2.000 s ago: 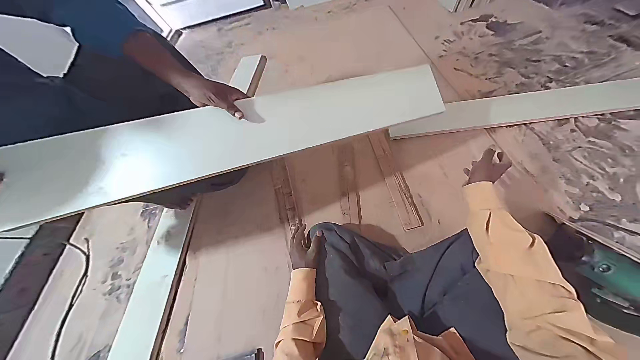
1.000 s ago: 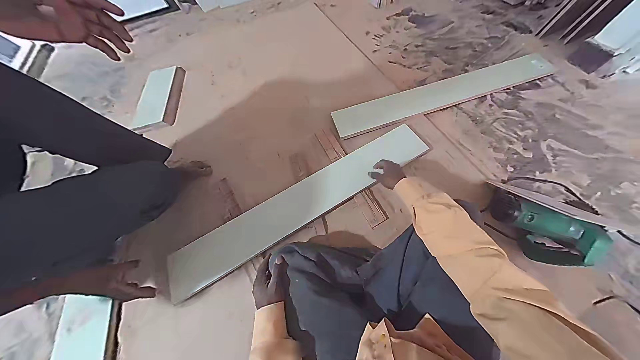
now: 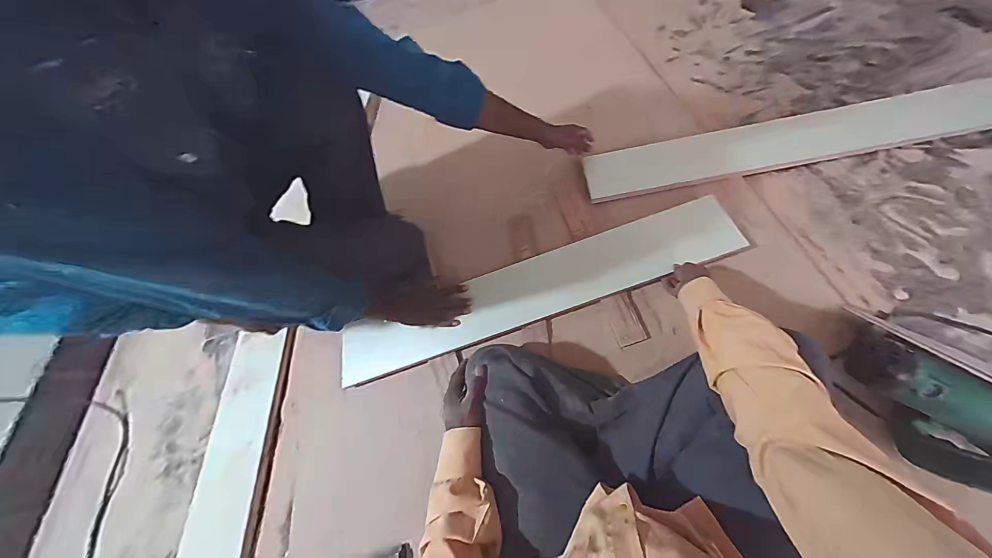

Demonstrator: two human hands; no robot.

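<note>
A long, pale flat board (image 3: 589, 279) lies slanted across the floor in front of my knees. My right hand (image 3: 686, 275) has its fingers at the board's near edge, close to the right end; whether they grip it is hard to tell. Beside my left knee rests my left hand (image 3: 465, 391), just below the board and holding nothing I can see. A co-worker's hand (image 3: 426, 304) lies on the left part of the board. Their other hand (image 3: 570, 139) is at the left end of a second pale board (image 3: 783, 147).
The co-worker leans in from the left. Another pale board (image 3: 236, 442) lies at lower left, beside a dark cable (image 3: 120, 465). At the lower right is a green power tool (image 3: 938, 395). Dust and debris cover the floor at upper right.
The co-worker has leaned in over the floor, one hand now on the near board and the other at the far one. My right hand has moved from the board's top face to its near edge.
</note>
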